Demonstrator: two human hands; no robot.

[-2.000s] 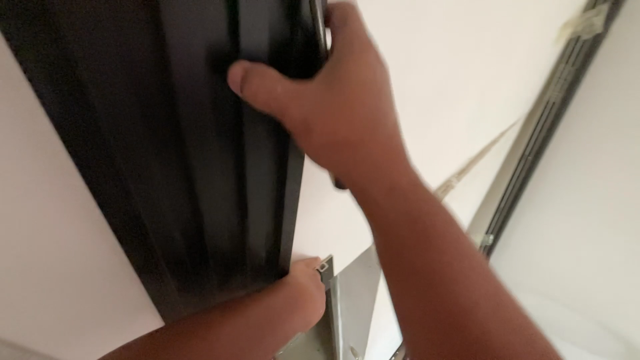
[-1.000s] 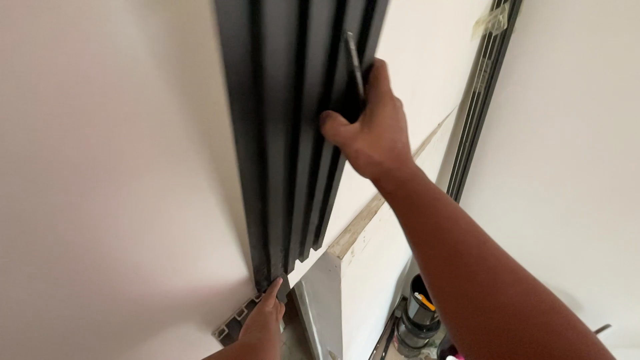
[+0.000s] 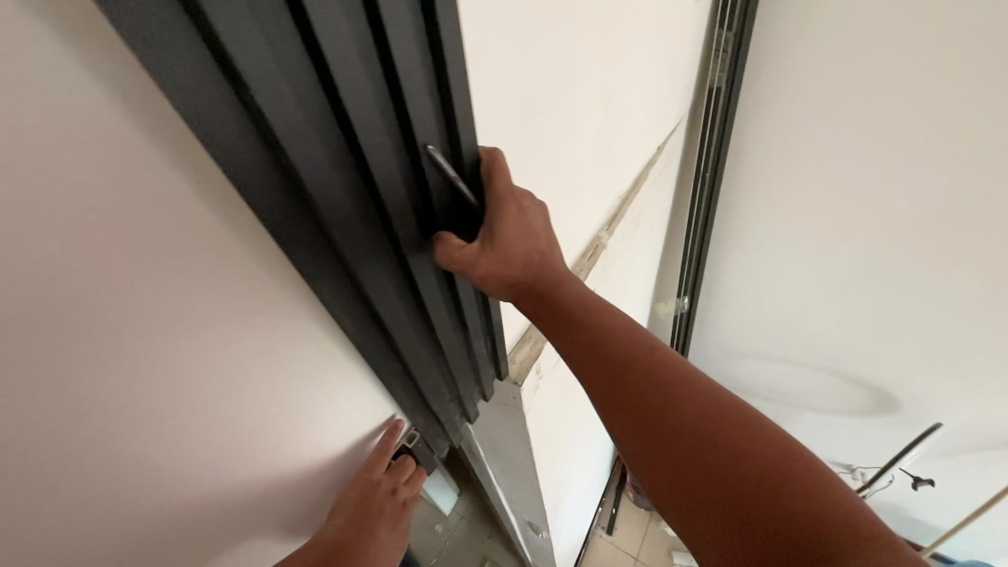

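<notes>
A long dark fluted wall panel (image 3: 339,173) runs down from the top left, its stepped lower end near the bottom middle. My right hand (image 3: 512,236) grips its right edge, thumb on the ribbed face. A thin dark metallic rod-like tool (image 3: 451,175) sticks out from this hand across the ribs; its other end is hidden. My left hand (image 3: 386,480) is low, by the panel's bottom end, with its index finger stretched along the white wall (image 3: 197,354). Its other fingers are curled on a short dark hollow profile piece (image 3: 417,449).
Behind the panel, a white wall carries a rough slanting ledge (image 3: 602,244). Dark strips with clear tape (image 3: 709,173) stand in the corner at right. A grey board (image 3: 504,441) is below the panel. Cables with a black plug (image 3: 917,479) hang low at right, above tiled floor (image 3: 622,543).
The panel now leans more to the left at its top than one second ago. My right hand stays on its right edge, and my left hand remains at its lower end with the index finger now extended.
</notes>
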